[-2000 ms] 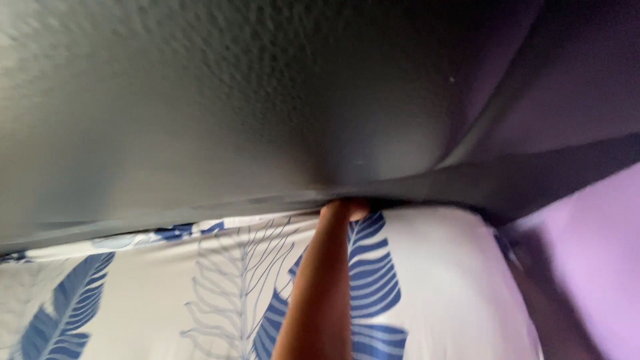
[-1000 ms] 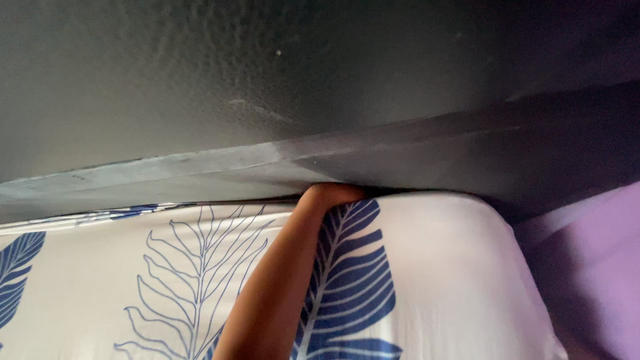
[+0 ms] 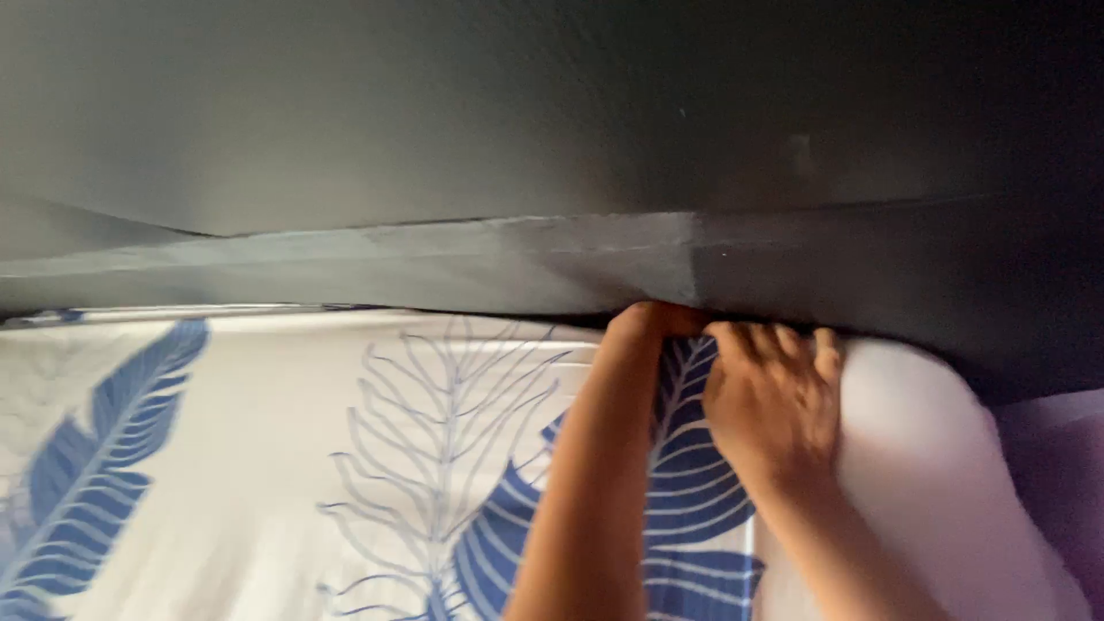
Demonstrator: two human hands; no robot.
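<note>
A white fitted sheet with blue leaf prints (image 3: 285,448) covers a mattress with a rounded corner at the right. My left hand (image 3: 660,317) reaches over the mattress edge into the dark gap beside the black headboard or panel; its fingers are hidden, so whether it grips anything is unclear. Just to its right, my right hand (image 3: 772,388) lies back up on the sheet, its fingertips at the mattress edge, bent toward the gap. Whether those fingertips hold any cloth cannot be told.
The black panel (image 3: 431,129), with a leather-like surface, rises along the far side of the mattress. A greyish strip (image 3: 595,250) runs along its lower part. At the right edge, beyond the mattress corner, is a purple surface (image 3: 1061,431).
My right hand has come into view and rests on the mattress edge beside the left. The left hand remains at the gap between mattress and panel.
</note>
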